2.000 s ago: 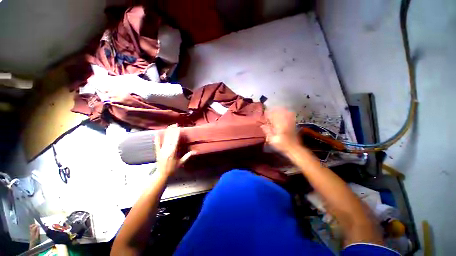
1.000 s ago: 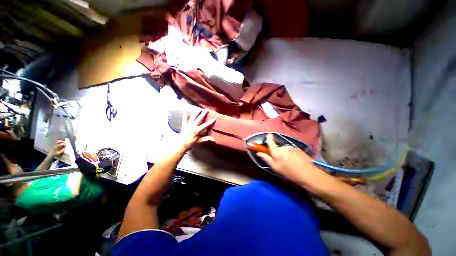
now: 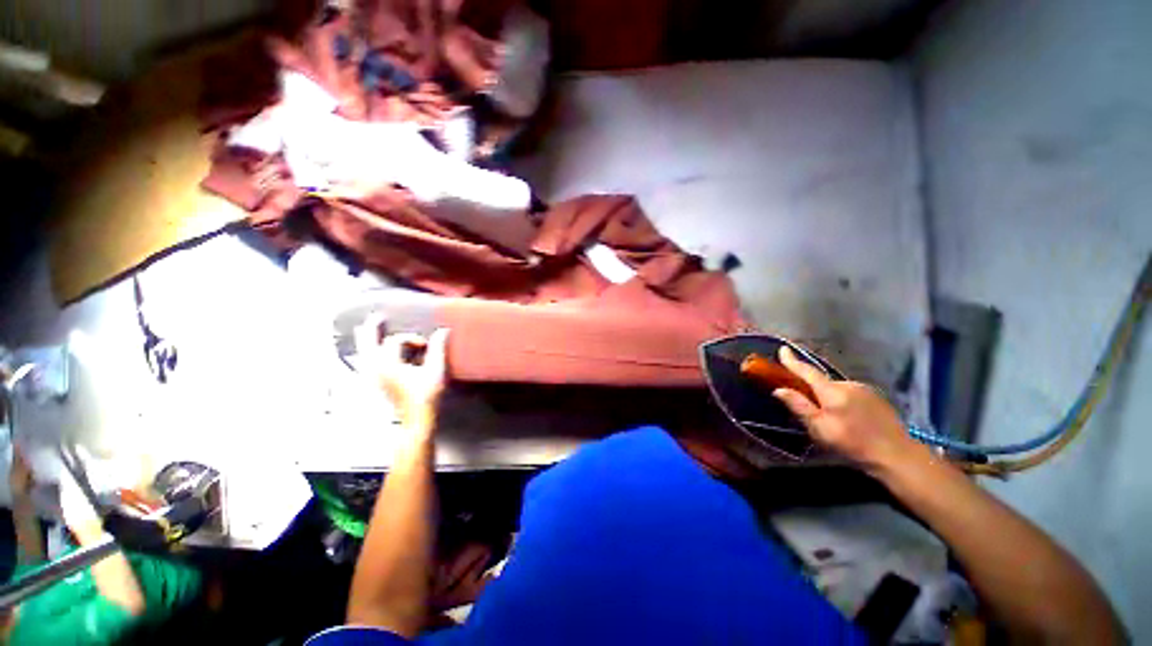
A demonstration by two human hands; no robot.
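Note:
A reddish-brown garment piece [image 3: 569, 343] lies stretched along the narrow padded board, whose grey rounded end [image 3: 356, 331] shows at the left. My left hand [image 3: 407, 366] is at the cloth's left end, near the board's end, with fingers bent; whether it pinches the cloth is unclear. My right hand [image 3: 834, 410] grips the orange-brown handle of the steam iron [image 3: 745, 391]. The iron's dark pointed plate is at the right end of the cloth, its tip towards the upper left. Whether it touches the cloth is unclear.
A heap of brown and white cloth [image 3: 417, 158] lies at the back left beside a tan board [image 3: 139, 202]. Dark scissors [image 3: 157, 351] lie on the white table at left. Hoses [image 3: 1049, 435] loop up the right wall. A person in green [image 3: 108, 599] is at lower left.
The iron has moved right along the cloth to its right end. My left hand has lifted from flat to bent fingers near the board's left end. The camera view has shifted.

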